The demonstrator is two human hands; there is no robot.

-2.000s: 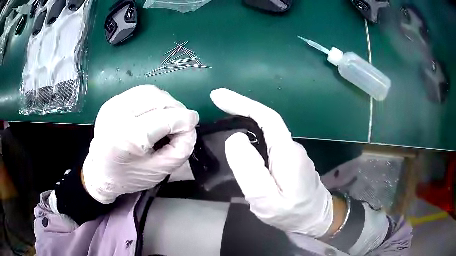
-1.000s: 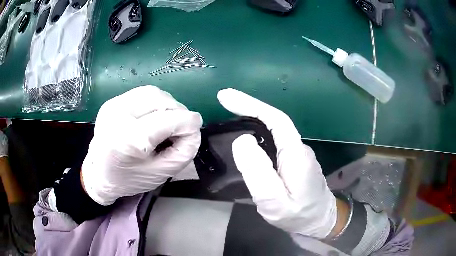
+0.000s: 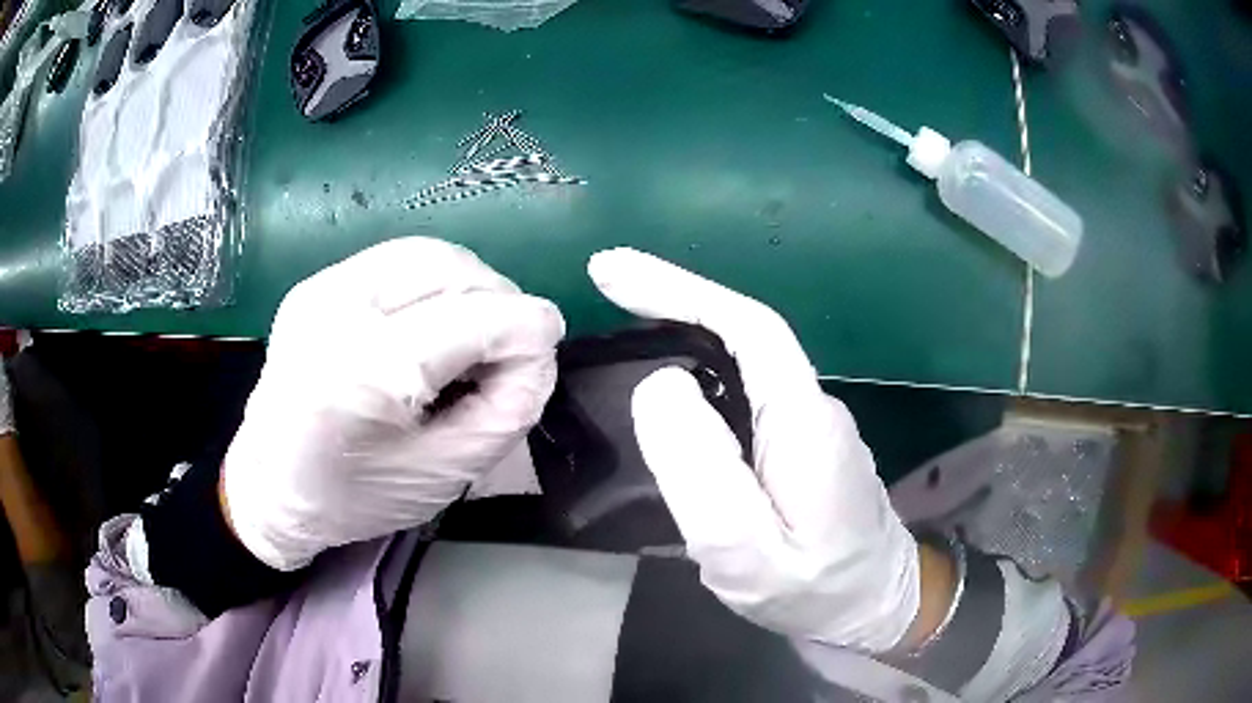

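Observation:
A rounded black device unit with a grey face [image 3: 597,446] is held over my lap at the bench edge. My right hand [image 3: 776,494], in a white glove, grips it with the thumb on its face and the fingers along its far edge. My left hand [image 3: 391,398], also gloved in white, has its fingers pinched together at the unit's left edge. Whether a thin part sits between those fingertips is hidden. A loose pile of thin silvery metal pins [image 3: 501,172] lies on the green bench beyond my hands.
A translucent glue bottle [image 3: 1009,206] lies at the right. A clear blister tray [image 3: 151,179] lies at the left. Another device unit [image 3: 334,62] and a clear plastic bag [image 3: 488,11] are at the back. More units lie along the far and right side. A person's arm shows at the left edge.
Both hands keep nearly the same hold on the unit, with only slight shifts. A person's arm has come into view at the left edge since the earliest frame.

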